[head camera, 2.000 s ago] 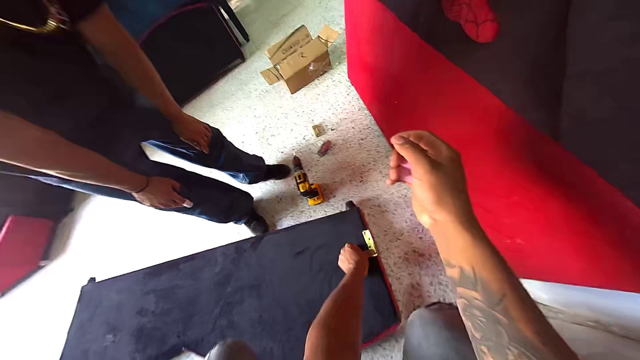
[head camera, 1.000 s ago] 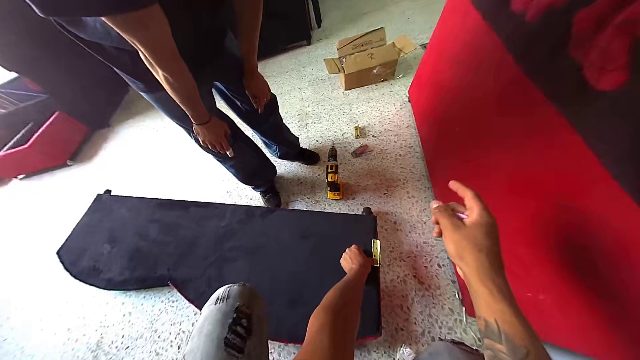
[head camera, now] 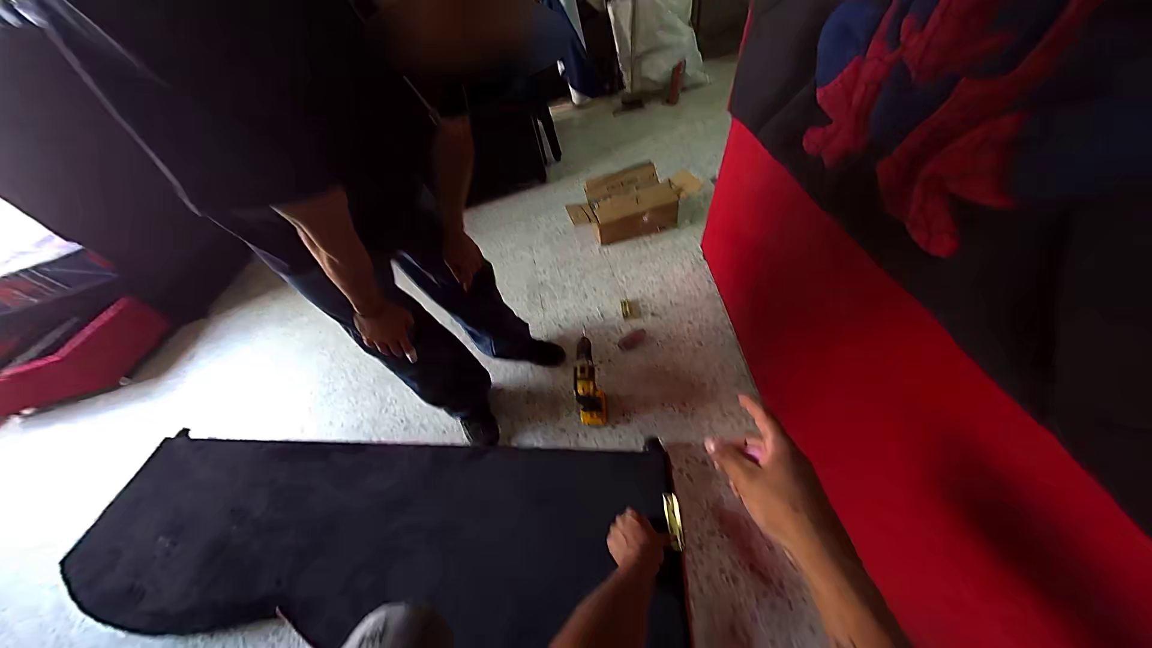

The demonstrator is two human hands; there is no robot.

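My left hand [head camera: 637,538] rests with curled fingers at the right end of a black fabric-covered panel [head camera: 396,513], touching a brass-coloured metal plate [head camera: 673,520] on its edge. Whether the fingers grip the plate or only press on it cannot be told. My right hand [head camera: 765,472] is raised over the floor beside the red panel, thumb and fingers apart, with a small pinkish thing partly visible between them; whether it is held is unclear. A yellow and black cordless drill [head camera: 589,387] lies on the floor beyond the black panel.
Another person [head camera: 387,328] stands bent over behind the black panel. A tall red and black upholstered piece [head camera: 828,378] fills the right side. An open cardboard box [head camera: 634,211], a small brass-coloured piece [head camera: 628,309] and a reddish object [head camera: 633,339] lie on the speckled floor.
The view has shifted noticeably. My left hand stays by the brass-coloured plate, and my right hand stays raised at the right. The other person's upper body now leans further into view.
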